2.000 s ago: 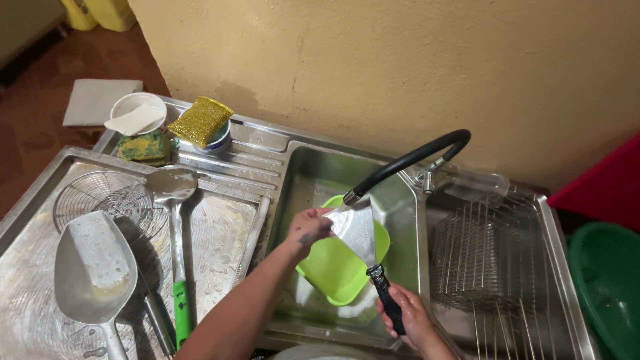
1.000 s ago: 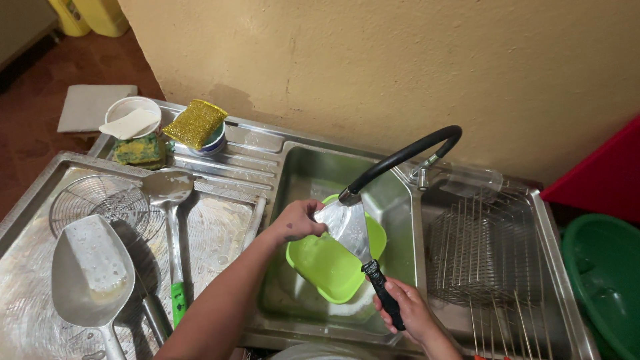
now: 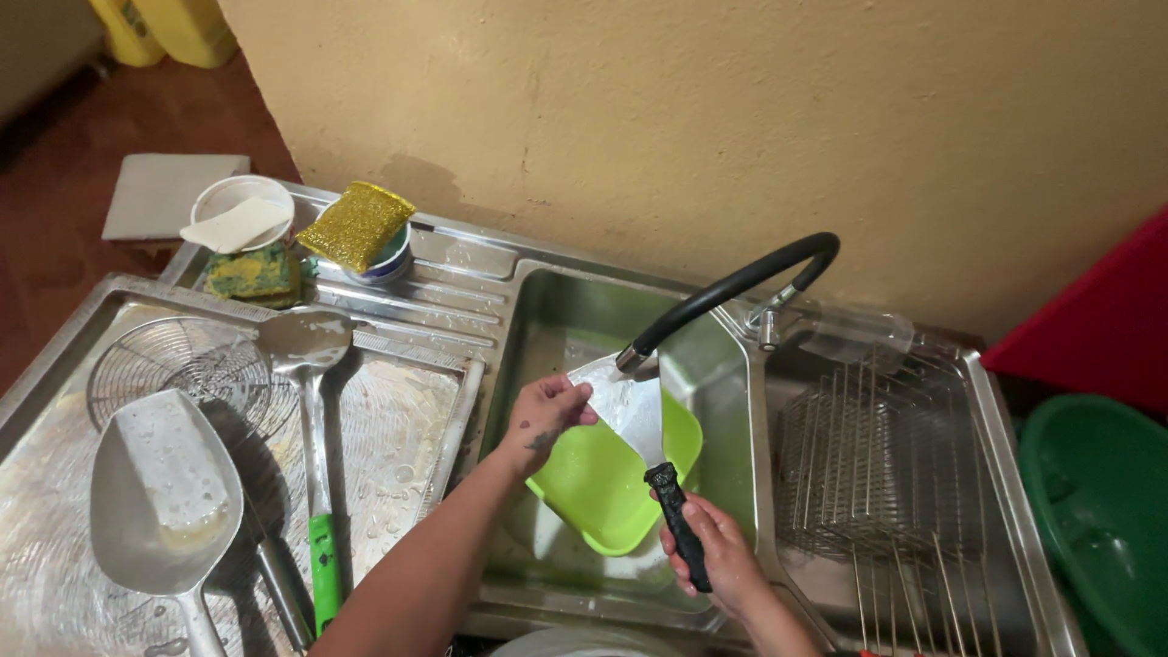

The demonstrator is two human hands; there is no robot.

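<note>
A wide metal scraper (image 3: 630,411) with a black handle is held over the left sink basin, its blade up beneath the mouth of a black flexible faucet (image 3: 730,292). My right hand (image 3: 707,547) is closed around the handle. My left hand (image 3: 552,415) has its fingertips at the blade's left corner; whether they pinch it or only touch it is hard to tell. Water appears to run over the blade. Below lies a lime green plastic basin (image 3: 607,493) in the stainless steel sink (image 3: 538,319).
At left, a metal tray (image 3: 401,438) bears a metal scoop (image 3: 164,502), a green-handled ladle (image 3: 319,456) and a wire skimmer (image 3: 173,356). Behind are a gold scouring sponge (image 3: 356,224) and tubs. Wire racks (image 3: 876,465) fill the right basin; a green tub (image 3: 1095,520) stands beyond.
My left hand was near the blade's upper left corner beside the faucet mouth two seconds ago; it is now slightly lower along that edge. My right hand keeps hold of the handle.
</note>
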